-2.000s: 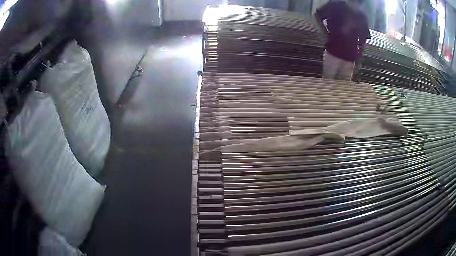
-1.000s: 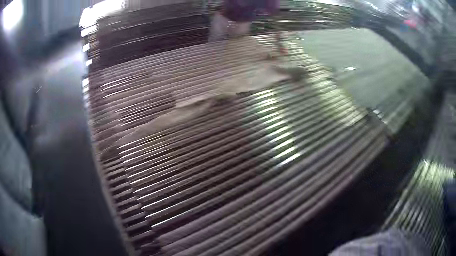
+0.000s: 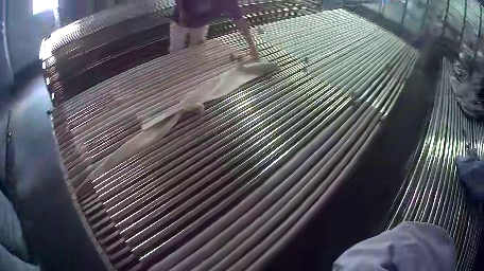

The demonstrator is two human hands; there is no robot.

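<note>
Long metal tubes [image 3: 233, 153] lie side by side in a wide bed in front of me. Some are bare and shiny, others are covered in matt pinkish-beige or pale sleeving. A long cream cloth strip [image 3: 212, 90] lies loose and twisted across the tubes, from the left end towards the far middle. Neither of my hands is in view. A pale lilac-grey rounded cloth shape [image 3: 398, 249] is at the bottom right edge; I cannot tell if it is my own clothing or a loose cloth.
A person in a maroon top [image 3: 204, 13] stands at the far side, one hand near the strip's far end. Another tube stack [image 3: 424, 180] stands at the right past a dark gap, with a blue-grey cloth [image 3: 471, 172] on it. White sacks [image 3: 8, 233] show at the left edge.
My view has turned right and down, so the tube bed has shifted left. The right stack and the pale cloth shape have come into view. The person's arm now reaches towards the strip.
</note>
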